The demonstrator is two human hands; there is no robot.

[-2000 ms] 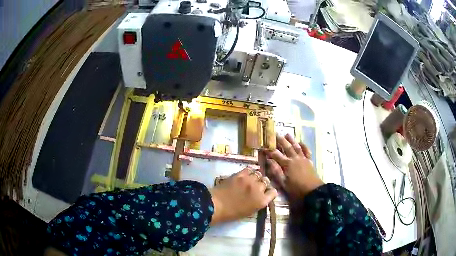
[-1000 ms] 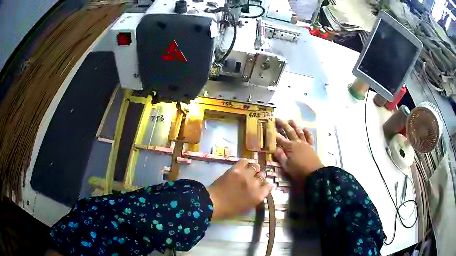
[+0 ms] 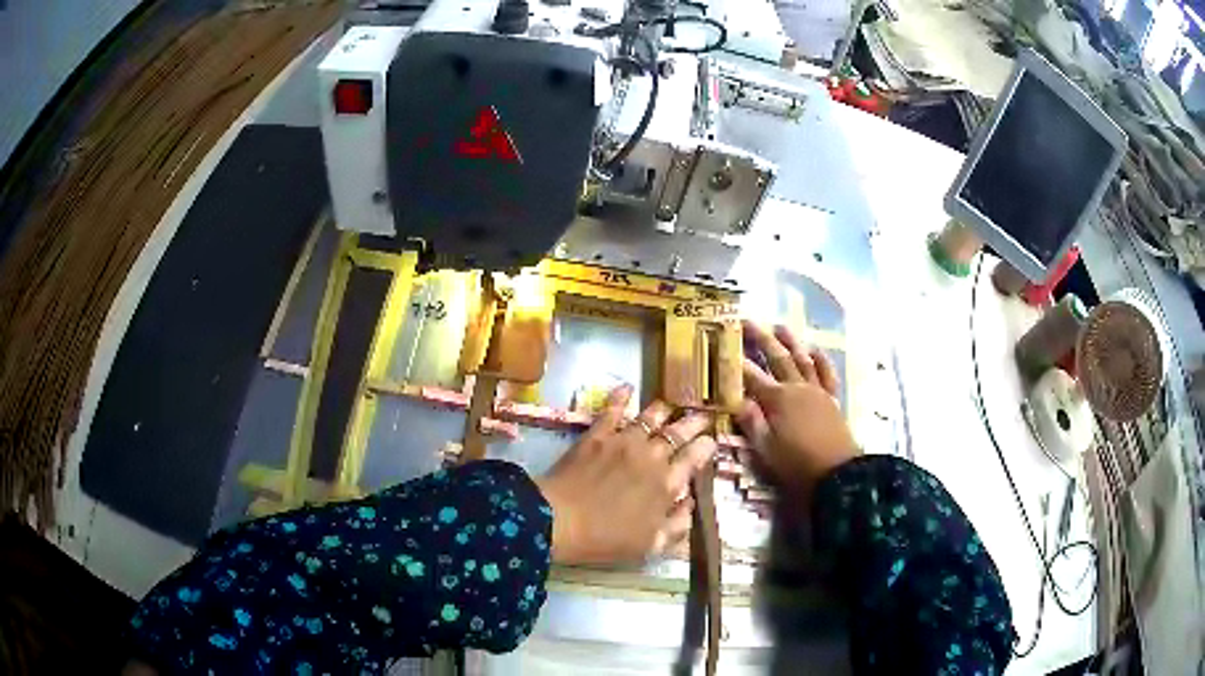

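Note:
The pattern sewer [image 3: 489, 152] stands in front of me, its needle area lit above the left clamp foot. The brass clamp [image 3: 703, 363] has two slotted feet on the template [image 3: 426, 394]. A brown handle strap [image 3: 704, 568] runs from under the right foot toward me; another strap part shows below the left foot. My left hand [image 3: 628, 489] lies with fingers spread beside the right strap, its fingertips by the pink guide strip. My right hand [image 3: 796, 412] lies flat at the right side of the right foot. Whether either hand presses the strap is hard to tell.
A dark mat [image 3: 198, 317] lies left of the template, with the strap pile [image 3: 119, 198] beyond it. At right are the control panel screen [image 3: 1040, 161], thread cones [image 3: 1055, 337], a small fan [image 3: 1121, 359] and a looping cable. Brown sheets lie at the far right.
My left hand has opened from a closed grip on the strap and moved slightly up with its fingers spread. My right hand stays beside the clamp foot. The view has shifted slightly.

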